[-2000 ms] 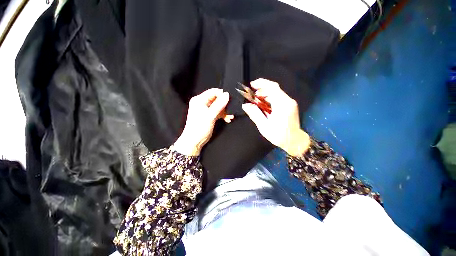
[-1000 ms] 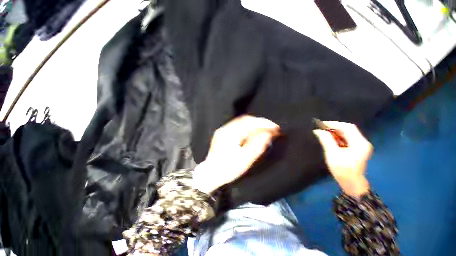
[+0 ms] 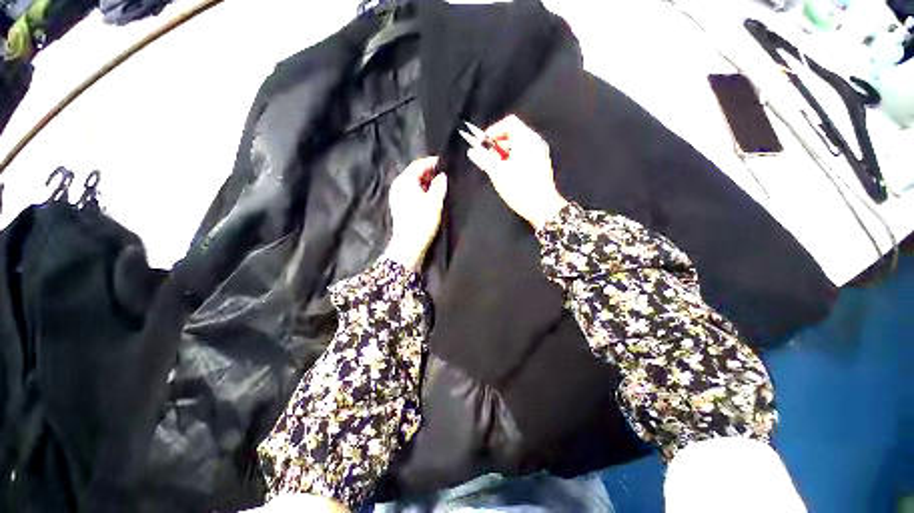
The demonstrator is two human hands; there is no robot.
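A black jacket [image 3: 621,180] lies spread in front of me, its matt cloth at the right and its shiny creased lining [image 3: 341,170] at the left. My left hand [image 3: 417,205] pinches the jacket's front edge near the middle. My right hand [image 3: 521,168] holds small red-gripped thread snips [image 3: 485,138], pale points toward the upper left, just right of that edge and close over the cloth. Whether the points touch the cloth cannot be told. The jacket's lower part hangs to my lap.
Black garments with hooks [image 3: 75,261] lie at the left. A dark phone [image 3: 745,114] and a black hanger [image 3: 827,105] lie on the white table [image 3: 681,60] at the right. A brown curved strip crosses the upper left. Blue floor [image 3: 842,401] shows lower right.
Both hands have moved up the jacket toward the collar end. The right hand came back left, near the left hand. The view has shifted, showing more of the table, phone and hanger.
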